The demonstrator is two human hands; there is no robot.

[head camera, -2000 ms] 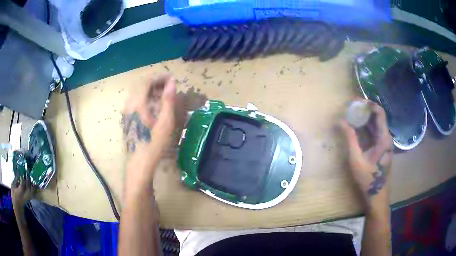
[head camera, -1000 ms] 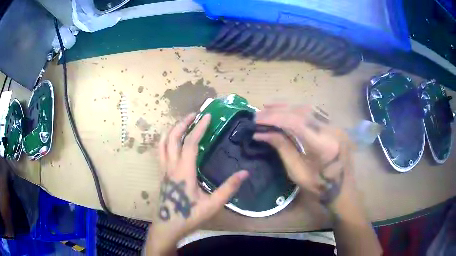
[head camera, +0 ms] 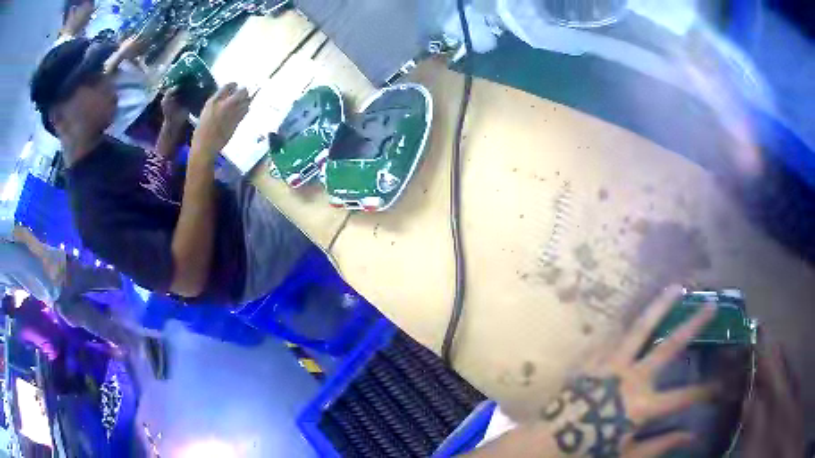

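Observation:
A green housing (head camera: 706,324) lies on the cardboard-covered bench at the lower right, partly covered by my hands and cut off by blur. My left hand (head camera: 639,394) has a tattoo on its back and lies with spread fingers over the housing's left side and dark recess. My right hand (head camera: 776,411) is a blurred shape at the right edge, beside the housing; whether it holds anything cannot be told. No black insert can be made out clearly in the recess.
Two green housings (head camera: 380,148) stand side by side at the bench's far left. A black cable (head camera: 457,206) runs across the bench. A blue crate (head camera: 393,398) with rows of black inserts is below the bench edge. A co-worker (head camera: 125,188) sits at the left handling another green housing.
The view has swung left, so the housing now shows at the lower right. My left hand's fingers are spread over it. My right hand, earlier pressing a black insert into the recess, is now at the edge.

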